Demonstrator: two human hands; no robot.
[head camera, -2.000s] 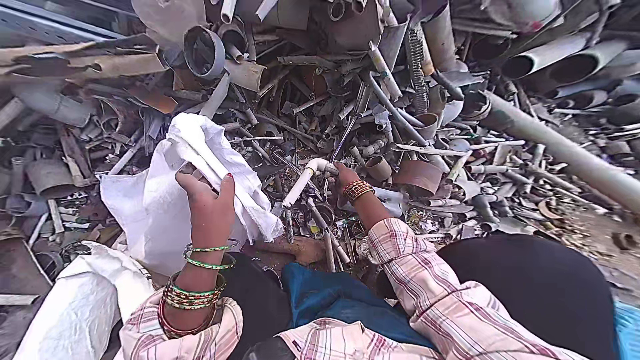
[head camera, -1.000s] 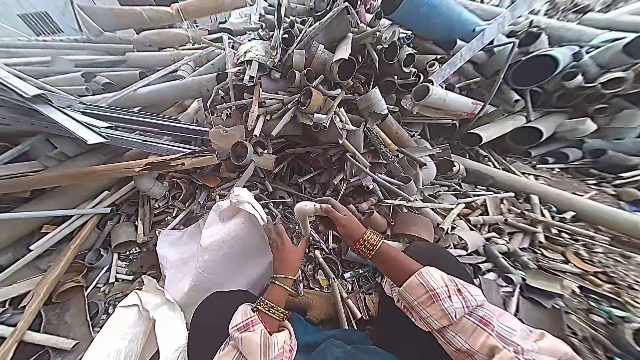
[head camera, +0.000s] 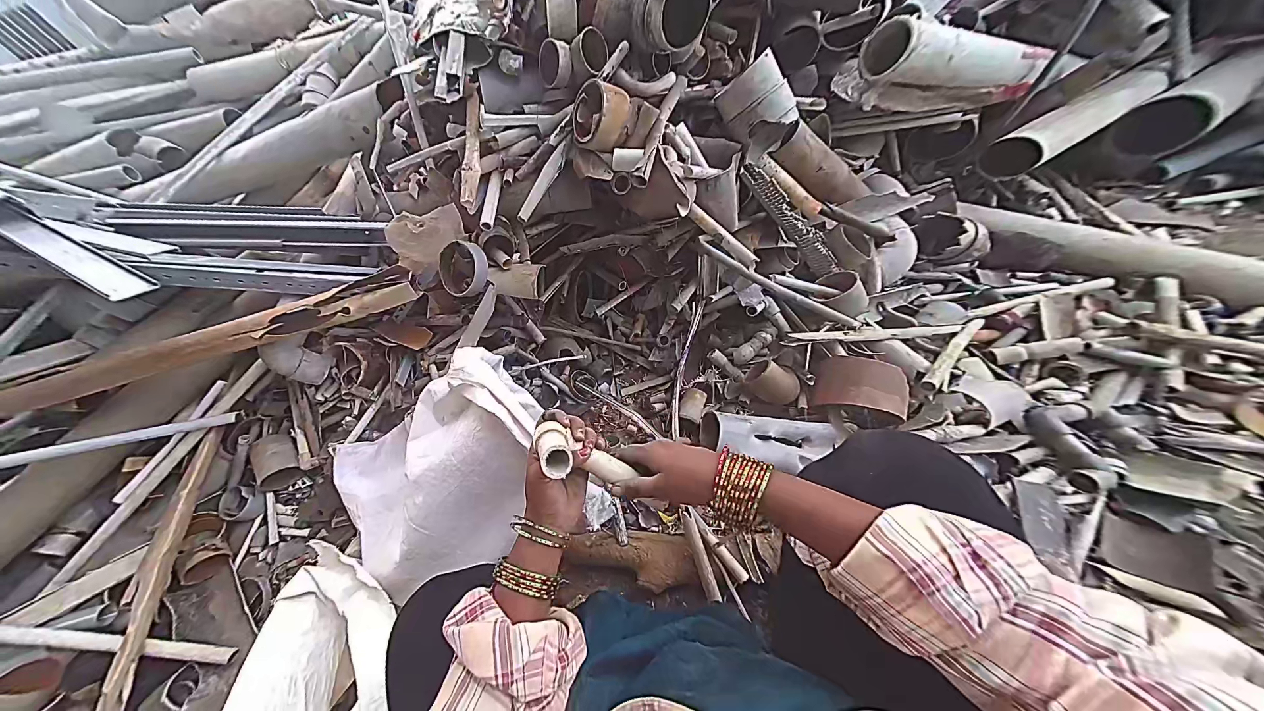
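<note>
A cream plastic pipe piece with an elbow fitting (head camera: 554, 451) is held between both hands, above the scrap and in front of my lap. My left hand (head camera: 558, 489) grips the elbow end, whose round opening faces me. Around the straight end on the right closes my right hand (head camera: 671, 471). A white woven sack (head camera: 430, 484) stands beside my left hand, its upper edge close to the fingers. Bangles circle both wrists. Below the pipe lies a brown piece of wood (head camera: 632, 558) with thin sticks or pipes (head camera: 703, 558) beside it.
Broken pipes and fittings are heaped ahead. Grey metal channels (head camera: 247, 247) and a long brown strip (head camera: 286, 321) lie left. A large pipe (head camera: 1116, 252) stretches across the right. Another white sack (head camera: 316, 632) is at lower left; a rusty pipe ring (head camera: 861, 387) sits beyond my right knee.
My left hand, open beside the white sack two seconds ago, has moved to the elbow end of the pipe and now grips it. My right hand still holds the pipe.
</note>
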